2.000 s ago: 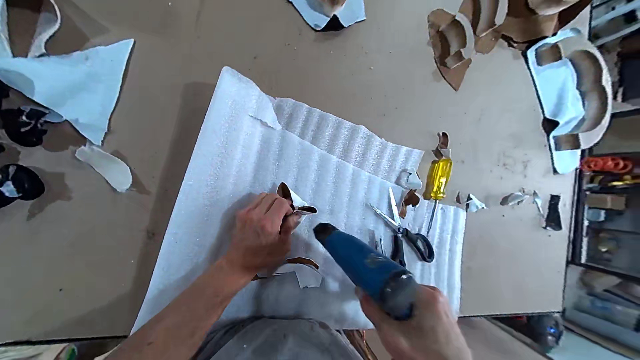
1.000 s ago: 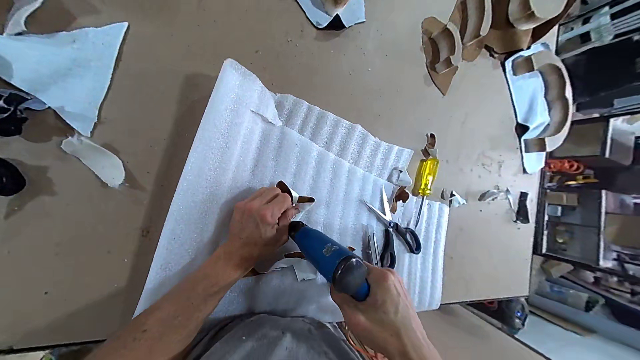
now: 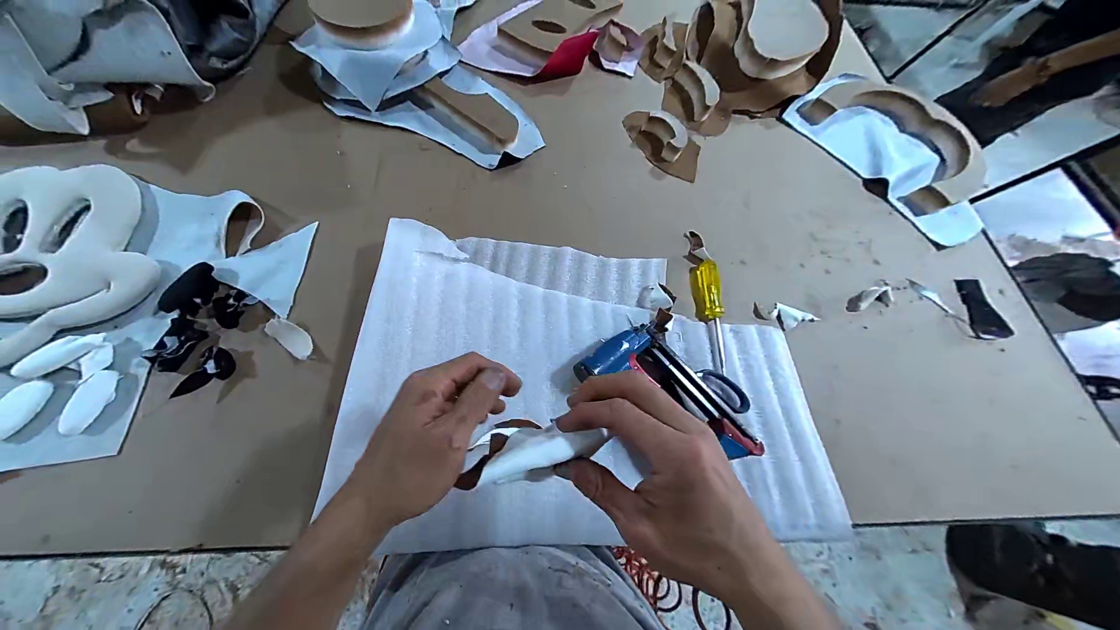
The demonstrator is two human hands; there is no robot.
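Observation:
Between the thumb and fingers of my right hand [image 3: 656,464] is a white piece of leather-like material [image 3: 538,453] with a brown underside. My left hand [image 3: 437,429] is at the piece's left end, thumb and fingers curled; whether it grips the piece is hidden. Both hands are over a white foam sheet [image 3: 420,324]. Just beyond my right hand a blue and red handheld tool [image 3: 612,352] lies on the foam, partly covering scissors [image 3: 724,391]. A screwdriver with a yellow handle [image 3: 706,290] lies to the right of them.
White foam-backed shapes [image 3: 70,254] and black scraps [image 3: 191,289] lie at the left. Along the far side are white cutouts [image 3: 490,122], brown padded pieces [image 3: 691,96] and a white-and-brown piece [image 3: 919,149]. Small scraps [image 3: 982,308] lie at right, near the brown tabletop's edge [image 3: 1006,512].
The blue tool has gone from my right hand to the foam sheet beside the scissors. My right hand now holds the white piece. The view has shifted, showing more of the table.

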